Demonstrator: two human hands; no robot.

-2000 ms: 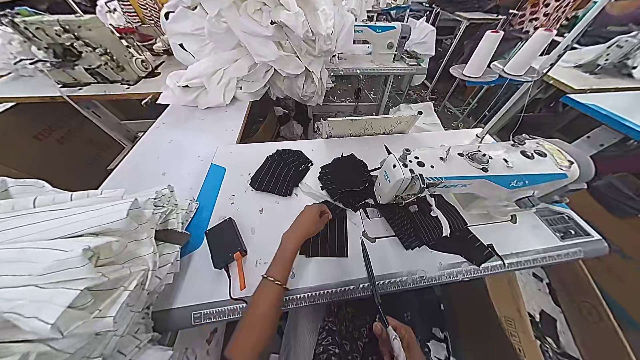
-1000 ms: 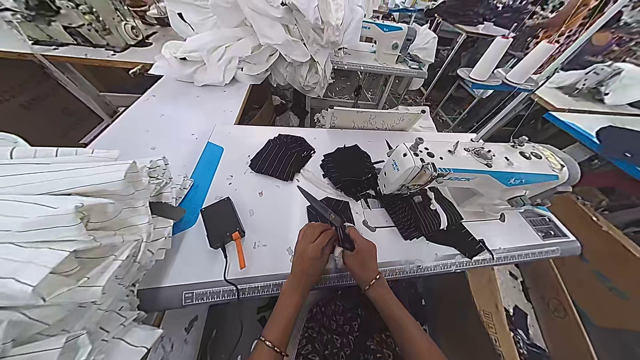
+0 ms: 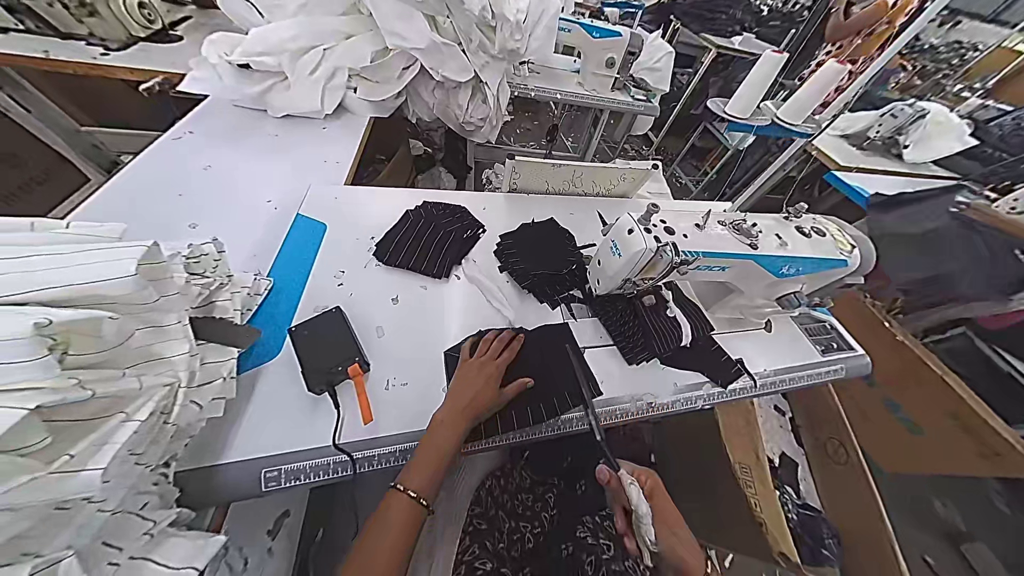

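My left hand [image 3: 488,380] lies palm down, fingers apart, on a black pinstriped fabric piece [image 3: 536,384] at the table's front edge. In my right hand [image 3: 652,512] is a pair of scissors [image 3: 592,412] with white cloth around the handle; the long blades point up and away, over the right part of that piece. Behind it are two stacks of black cut pieces, one striped [image 3: 432,238] and one rounder [image 3: 542,260]. More black striped pieces [image 3: 652,324] lie beneath the head of the white and blue sewing machine [image 3: 720,260].
A black box [image 3: 328,352] with a cable and an orange strip sits left of my left hand. White striped fabric [image 3: 80,384] is heaped at far left, beside a blue strip [image 3: 292,280]. White cloth [image 3: 360,56] is piled behind. Cardboard boxes [image 3: 920,384] stand at lower right.
My hands were together at the scissors and small black piece a second ago; they are now apart. The scissors have moved right and toward me. A larger black piece now lies spread under my left hand.
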